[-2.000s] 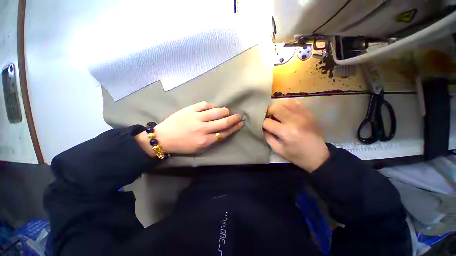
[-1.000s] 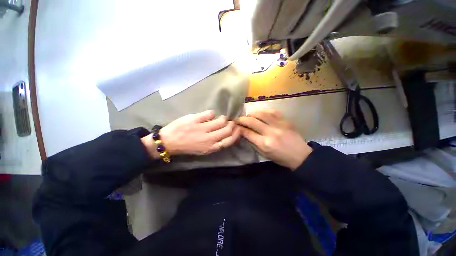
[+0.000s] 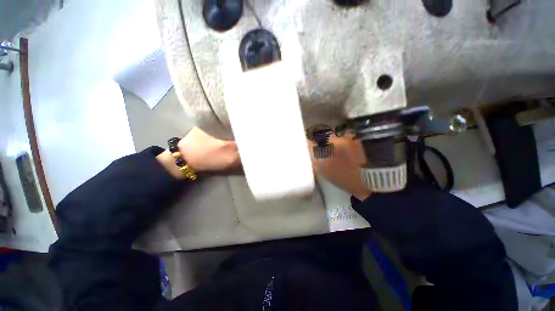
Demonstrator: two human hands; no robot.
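Observation:
The sewing machine head (image 3: 341, 67) fills the upper middle and right of the view, close to the camera, and hides the needle area. The grey-beige panel (image 3: 207, 209) lies on the table and reaches the front edge. The white pocketing cloth (image 3: 148, 78) shows on it at the upper left, partly covered by the head. My left hand (image 3: 210, 150) lies on the panel, its fingers hidden behind the white part of the head. My right hand (image 3: 342, 167) is partly hidden behind the tension dial (image 3: 384, 176); its fingertips and any grip cannot be seen.
The black loop handles of the scissors (image 3: 437, 167) show right of the dial, partly hidden. A dark strip (image 3: 511, 161) lies farther right. Grey and white cloth (image 3: 528, 225) is heaped at the lower right. The white table (image 3: 73, 103) has a brown edging at left.
The view has moved close to the machine head, which now covers the needle area, the fingers and much of the pocketing cloth. Before, both hands met at the panel's right edge.

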